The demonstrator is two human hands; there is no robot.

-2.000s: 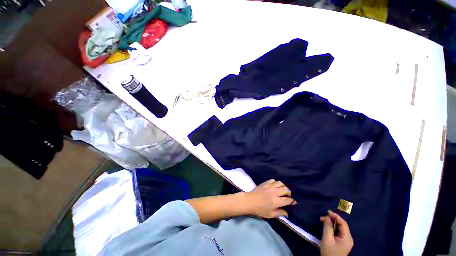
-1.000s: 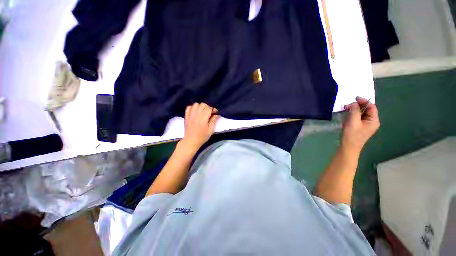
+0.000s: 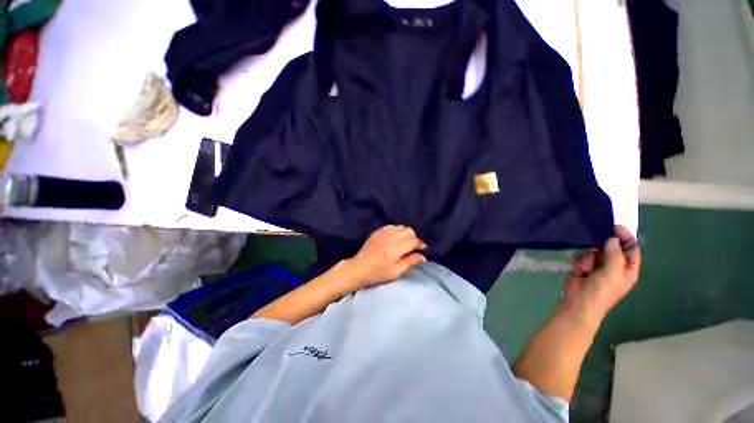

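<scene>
A large dark navy garment (image 3: 397, 124) is spread on the white table and hangs over its near edge. A small gold square (image 3: 486, 182) lies on its right part. My left hand (image 3: 388, 254) holds the garment's near edge at the middle, fingers curled on the cloth. My right hand (image 3: 610, 263) is at the garment's lower right corner, fingertips closed on the corner. A small dark tip, perhaps of snips, shows at these fingertips; the rest is hidden in the hand.
On the white table (image 3: 91, 83) lie a second dark garment (image 3: 227, 41), a cream bundle (image 3: 147, 111), a black phone (image 3: 203, 178) and a black flask (image 3: 78, 193). Plastic bags (image 3: 91, 268) and a blue crate (image 3: 236, 301) are below left. A tan strip runs near the right edge.
The view has swung round and moved. My right hand has gone from beside the gold square, past the table's near edge, to the garment's corner. My left hand remains on the near edge.
</scene>
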